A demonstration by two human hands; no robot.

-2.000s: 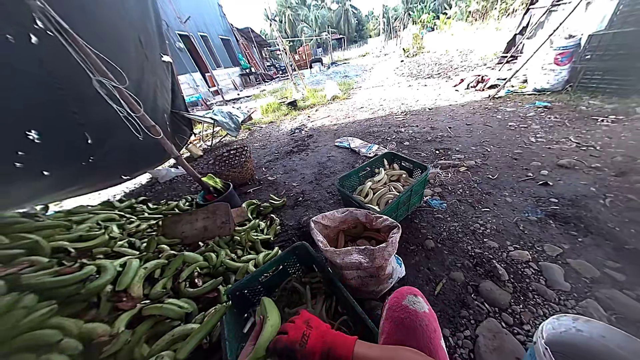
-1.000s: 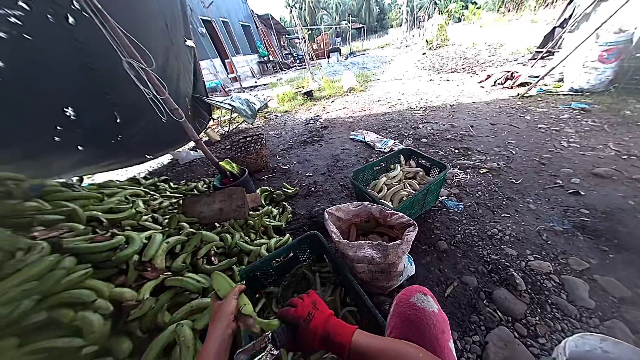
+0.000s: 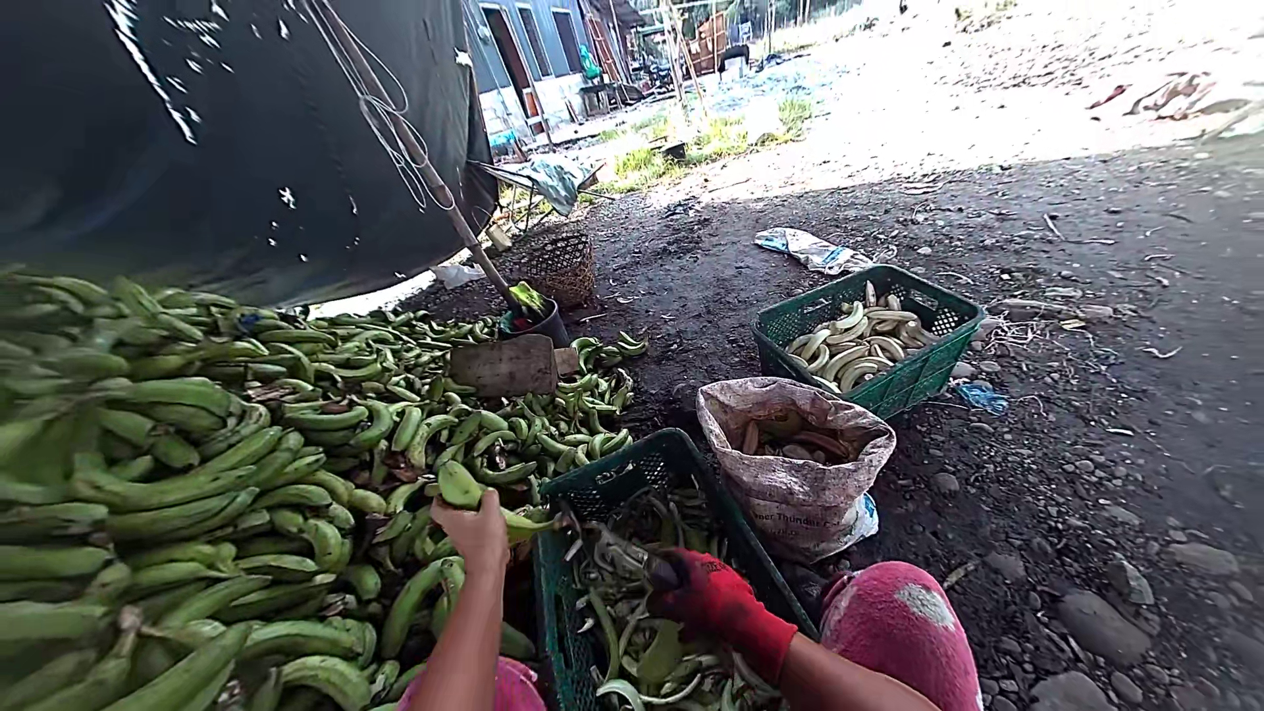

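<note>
My left hand [image 3: 476, 528], bare, grips a green plantain [image 3: 459, 486] at the near crate's left edge. My right hand [image 3: 706, 592], in a red and black glove, is closed on a knife [image 3: 620, 545] whose blade points left toward the fruit's tip; the blade is blurred. Below both hands, the near green plastic crate [image 3: 760, 563] holds peel strips. A large heap of green plantains [image 3: 227, 494] lies on the left. Peeled plantains [image 3: 854, 341] fill part of the far green crate [image 3: 923, 380]. Between the crates, an open woven sack [image 3: 790, 494] contains brownish pieces.
A wooden board [image 3: 506, 366] lies on the heap, beside a dark bucket [image 3: 538, 321] and a wicker basket [image 3: 561, 267]. A slanting pole [image 3: 425, 168] stands by a dark tarp [image 3: 217, 148]. Stones [image 3: 1104, 617] lie at the right, and an empty-looking sack [image 3: 812, 249] lies behind the far crate.
My left hand, clearly visible one second ago on a green plantain, remains on a plantain. My right hand has shifted a little away from it, and the knife now shows between them.
</note>
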